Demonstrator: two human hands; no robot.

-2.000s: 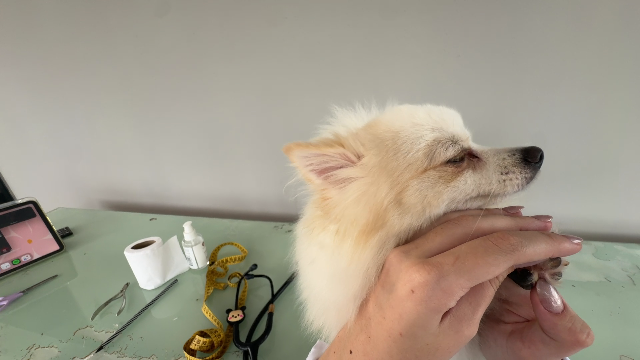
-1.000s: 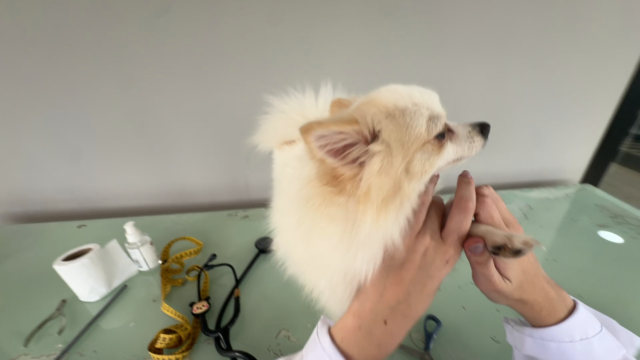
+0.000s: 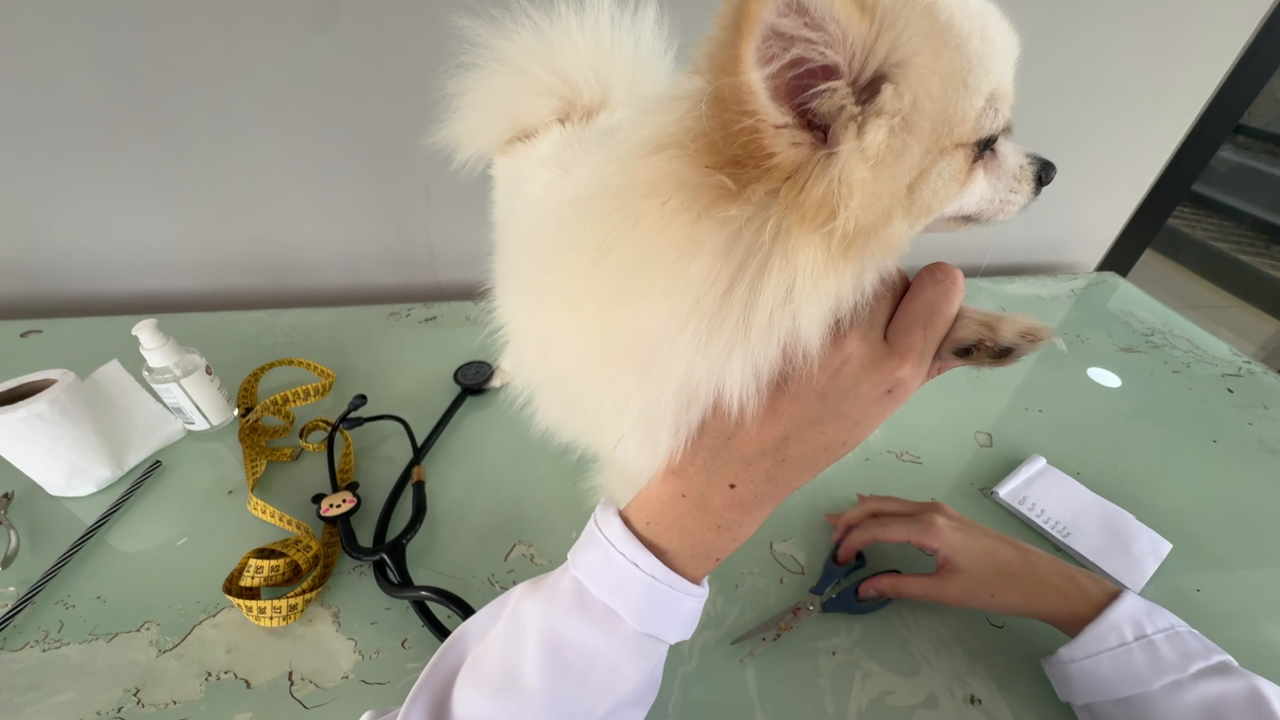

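Observation:
A cream-coloured small dog (image 3: 640,260) is on the green table, its head turned to the right. My left hand (image 3: 820,400) reaches under the dog's chest and neck and holds its raised front leg, with the paw (image 3: 995,340) sticking out past my fingers. Lower right, my right hand (image 3: 930,555) has its fingers and thumb on the blue handles of a pair of scissors (image 3: 835,590). The scissors lie on the table, blades pointing left and slightly apart. Part of my left hand's fingers is hidden by the dog's fur and leg.
Left of the dog lie a black stethoscope (image 3: 395,545), a yellow tape measure (image 3: 290,560), a pump bottle (image 3: 188,385), a white paper roll (image 3: 60,430), a striped black rod (image 3: 85,540) and part of a metal tool (image 3: 8,530). A small notepad (image 3: 1085,525) lies at the right.
My right hand has let go of the dog's paw and moved down to the scissors on the table. My left hand stays at the dog's chest and front leg. The view has shifted down and right.

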